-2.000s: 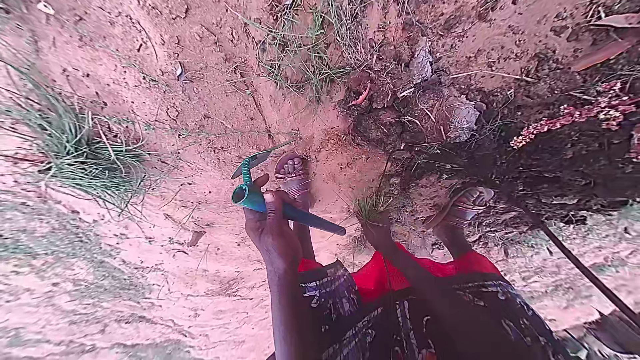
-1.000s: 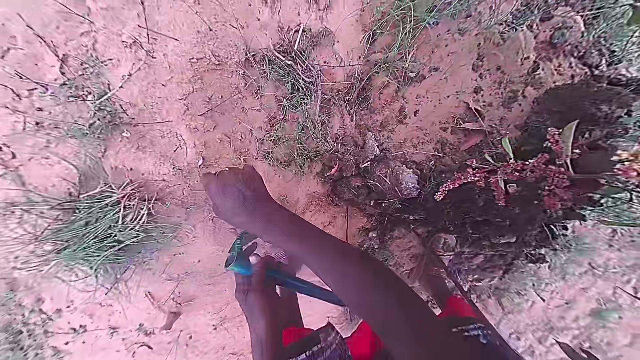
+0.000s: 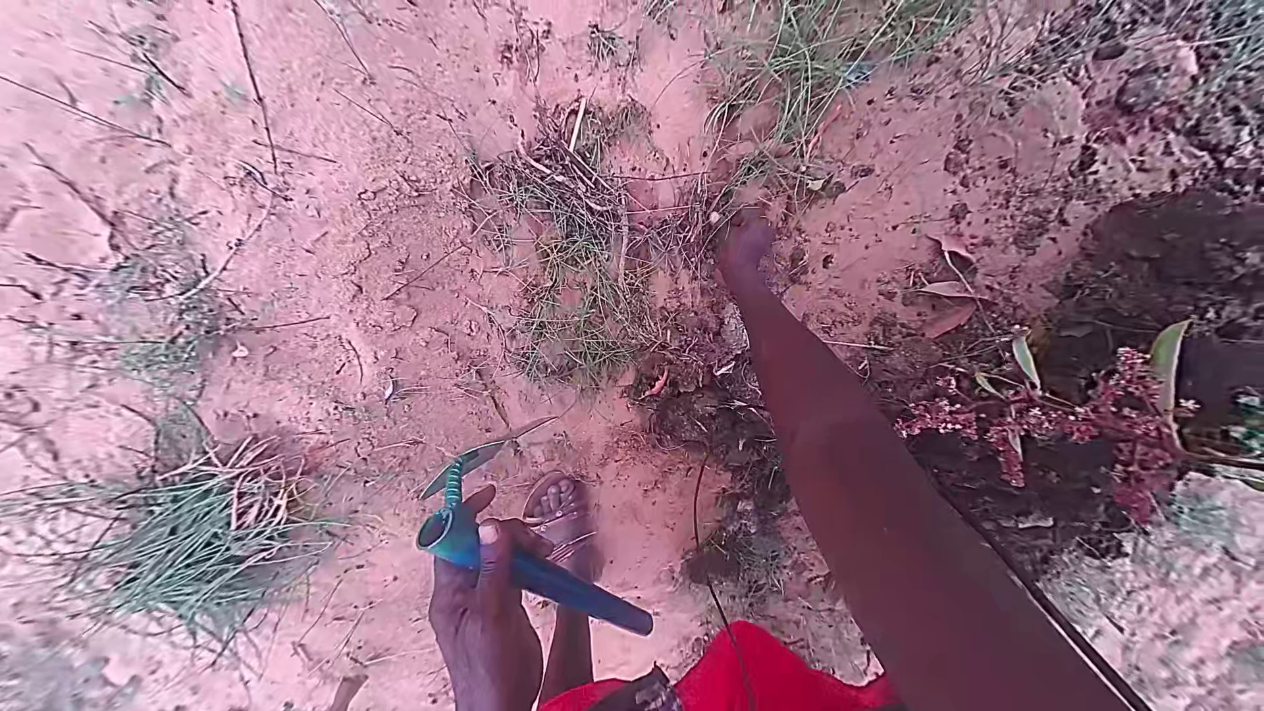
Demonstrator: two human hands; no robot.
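Note:
My left hand [image 3: 494, 602], low and left of centre, is wrapped around the blue-green tubular handle of a small hand hoe [image 3: 583, 592]. The hoe's thin metal blade [image 3: 484, 459] points up and right from the handle's open end, above a sandalled foot. My right hand [image 3: 748, 247] is stretched far forward, low over the soil, at the lower edge of a grass clump [image 3: 790, 89]. Its fingers are dark and blurred, so what they hold is hidden. Left of it lies a patch of thin grass and dry stems [image 3: 583, 227].
A thick green grass tuft [image 3: 202, 538] grows at the lower left. On the right, a plant with small reddish flowers [image 3: 1126, 425] leans over dark ground. A thin dark stem [image 3: 706, 553] rises near the red cloth [image 3: 760, 671]. Dry twigs [image 3: 257, 89] lie at the upper left.
My right hand held a green tuft near my lap, then reached out to the left, and is now at the grass further right. My left hand has kept hold of the hoe. The view has shifted.

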